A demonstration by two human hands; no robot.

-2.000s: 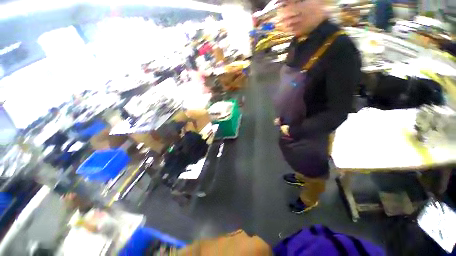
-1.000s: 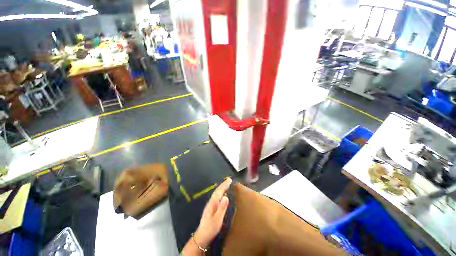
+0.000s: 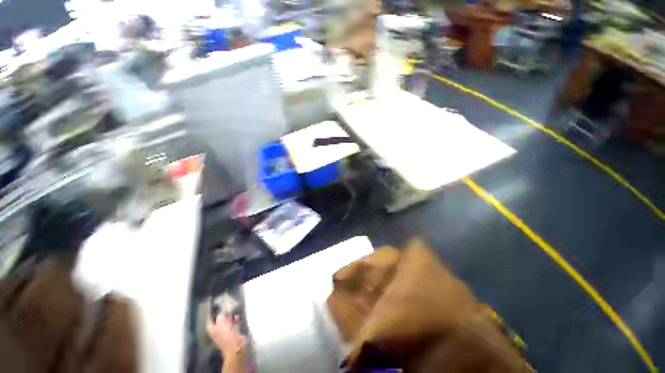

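A large brown panel (image 3: pixel 437 313) fills the lower middle right, close to me and blurred. A smaller folded brown piece (image 3: pixel 361 288) shows at its left, over the right part of a white tabletop (image 3: pixel 292 306). The two overlap, and I cannot tell if they touch. My left hand (image 3: pixel 227 334) is small and blurred at the tabletop's left edge, away from the brown panel. Its fingers point up by a small greyish thing; I cannot tell whether they hold it. My right hand is not in view.
A long white table (image 3: pixel 171 269) stands left, with brown material (image 3: pixel 65 320) at the lower left. Beyond are blue bins (image 3: pixel 277 171) with a pale board on top, a tray of pale things (image 3: pixel 288 224) and another white table (image 3: pixel 430 142). Yellow floor lines (image 3: pixel 539 240) run on the right.
The view has swung left, and the red-and-white pillar is out of sight. My left hand, earlier beside the large brown panel, is now apart from it, further left.
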